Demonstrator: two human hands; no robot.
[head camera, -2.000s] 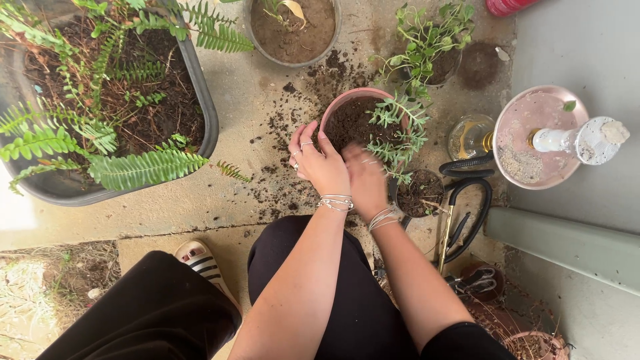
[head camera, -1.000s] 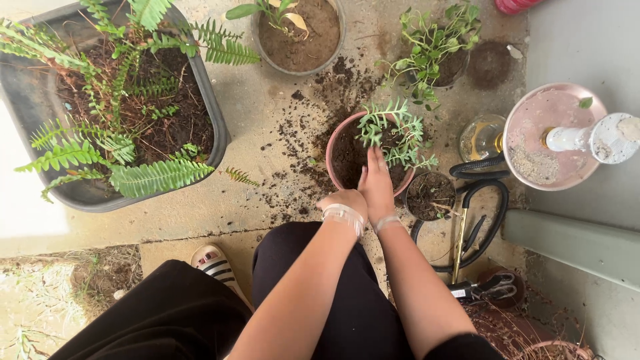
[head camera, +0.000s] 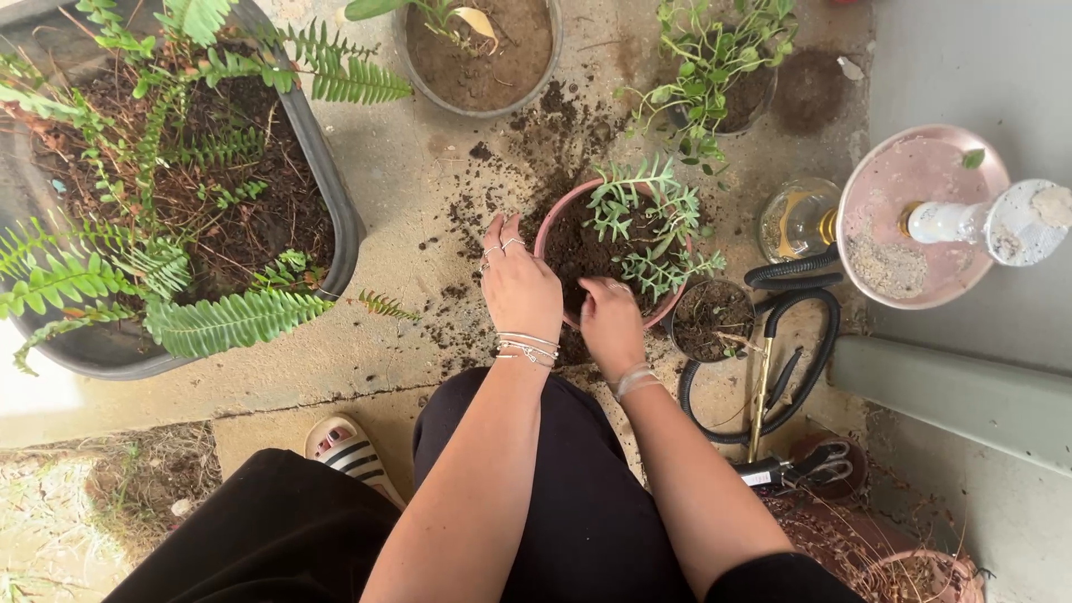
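A round pink plant pot (head camera: 546, 219) of dark soil (head camera: 578, 243) stands on the concrete in front of me. A grey-green leafy plant (head camera: 649, 222) grows in its right side, leaning over the rim. My left hand (head camera: 521, 280), with rings and thin bracelets, is at the pot's left edge, palm down, fingers stretched out over the spilled soil and holding nothing that shows. Inside the near rim, my right hand (head camera: 613, 322) has its fingers curled at the soil surface; whether soil is between them is hidden.
Loose soil (head camera: 469, 243) lies scattered left of the pot. A fern trough (head camera: 331, 193) stands at left, a round planter (head camera: 548, 75) beyond. To the right are a leafy potted plant (head camera: 703, 75), a small soil pot (head camera: 712, 314), a hookah (head camera: 921, 218) with its black hose (head camera: 825, 360), and scissors (head camera: 829, 462).
My left hand has moved from the pot's near edge to its left side, fingers now extended. My right hand has drawn back from the plant's stems toward the near rim, and its fingers have curled.
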